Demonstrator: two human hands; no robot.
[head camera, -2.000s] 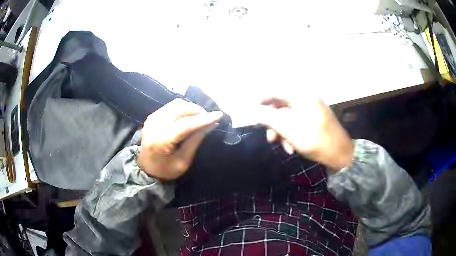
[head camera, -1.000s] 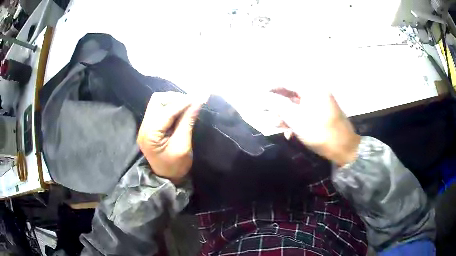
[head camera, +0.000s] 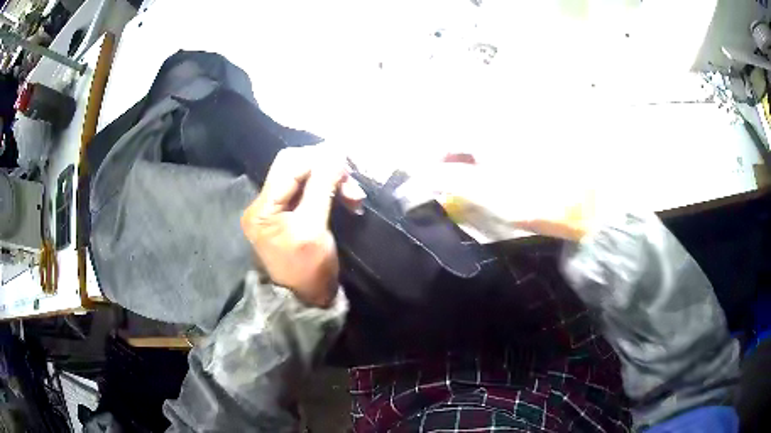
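A dark garment (head camera: 169, 228), greyer on its outer side, lies over the left of the white table and runs down to my lap. Its dark part with a pale stitch line (head camera: 414, 245) hangs between my hands. My left hand (head camera: 300, 216) pinches the garment's edge between thumb and fingers. My right hand (head camera: 516, 203) is at the cloth's right side, blurred and washed out by glare. Its fingertips are lost in the brightness, and whether it grips the cloth or a small tool cannot be told.
The white tabletop (head camera: 541, 110) is overexposed. Its wood-coloured edge (head camera: 719, 201) runs at the right front. Beyond the left table edge are a dark flat object (head camera: 64, 207), orange handles (head camera: 48, 269) and a grey and red object (head camera: 44, 103). Plaid clothing (head camera: 473, 393) is below.
The view has shifted, so the table and garment sit further right. My right hand has turned and its fingers have come closer to the stitched cloth. My left hand still pinches the edge.
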